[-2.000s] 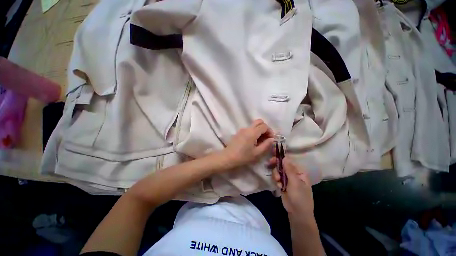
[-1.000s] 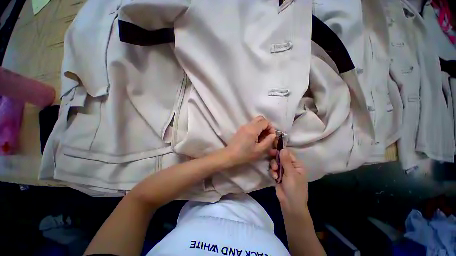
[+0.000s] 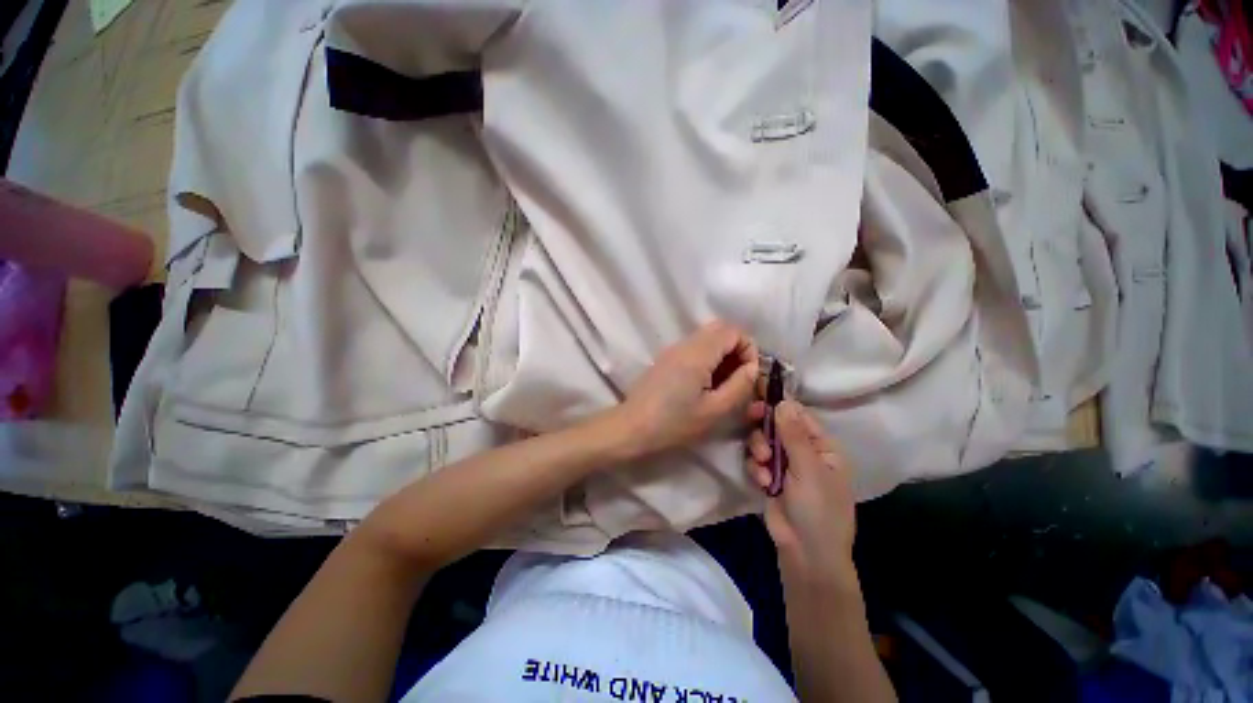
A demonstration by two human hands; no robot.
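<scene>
A cream jacket (image 3: 618,179) lies in front of me with its front placket running down. Two stitched buttonholes (image 3: 782,127) show above my hands; a third stitched mark lies at my fingertips, partly hidden. My left hand (image 3: 694,385) has thumb and fingertips pinched together at the placket beside that mark; whether it grips cloth or a thread is too small to tell. My right hand (image 3: 804,467) holds dark thread snips (image 3: 776,433) upright, their tips at the same mark. The blades look nearly closed.
Dark bands (image 3: 401,88) cross the sleeves. More cream jackets (image 3: 1182,275) lie at the right. A pink bottle (image 3: 69,236) and a pink plastic bag (image 3: 28,337) are on the wooden table (image 3: 124,124) at the left. Blue-white cloth lies low at the right.
The snips' blades were apart two seconds ago and are now closer together, tips still at the same mark. The jacket appears slightly higher in view. My left hand has barely moved.
</scene>
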